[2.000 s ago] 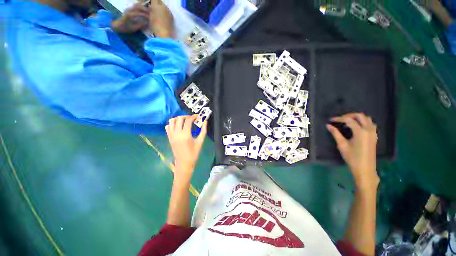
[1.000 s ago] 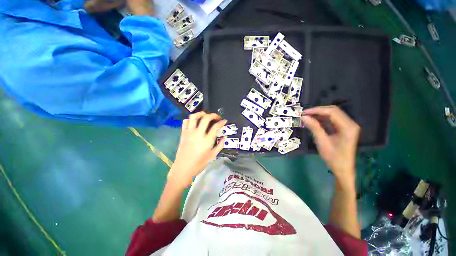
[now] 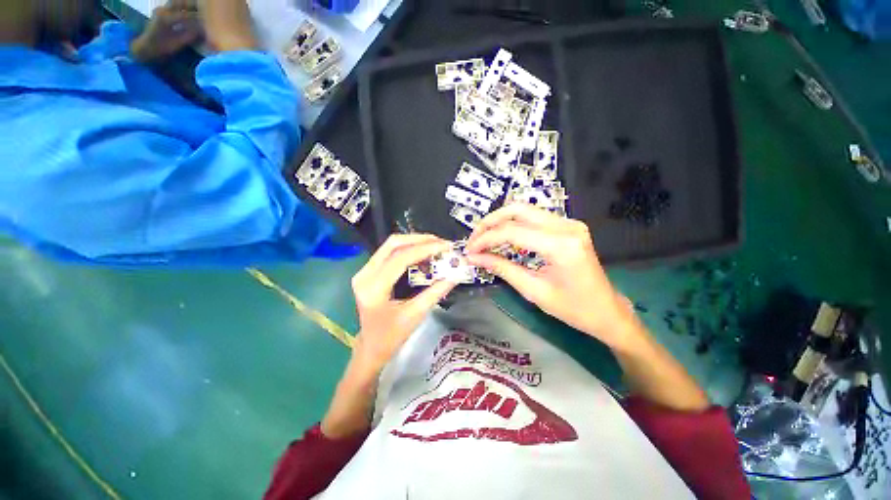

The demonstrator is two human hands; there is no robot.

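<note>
My left hand (image 3: 396,288) and my right hand (image 3: 547,264) meet at the near edge of the black divided tray (image 3: 401,117). My left fingers hold a pale module plate (image 3: 450,264). My right fingertips touch its right end; whether they hold a small part cannot be seen. More plates (image 3: 503,112) lie loosely piled in the tray's left compartment, some hidden by my hands. Small black parts (image 3: 640,193) lie in the right compartment. A short row of fitted modules (image 3: 333,182) lies on the second black tray, left of the divided tray.
A person in a blue smock (image 3: 147,156) is close at the left, by a white surface (image 3: 366,21) with several modules. A thin dark tool (image 3: 518,16) lies behind the tray. More modules (image 3: 814,90) lie at the far right. A black fixture with tan blocks (image 3: 817,342) and clear bag (image 3: 782,430) are near right.
My left hand has moved from the module row to the tray's near edge and holds a plate. My right hand has come left from the right compartment to meet it. Black parts there are uncovered.
</note>
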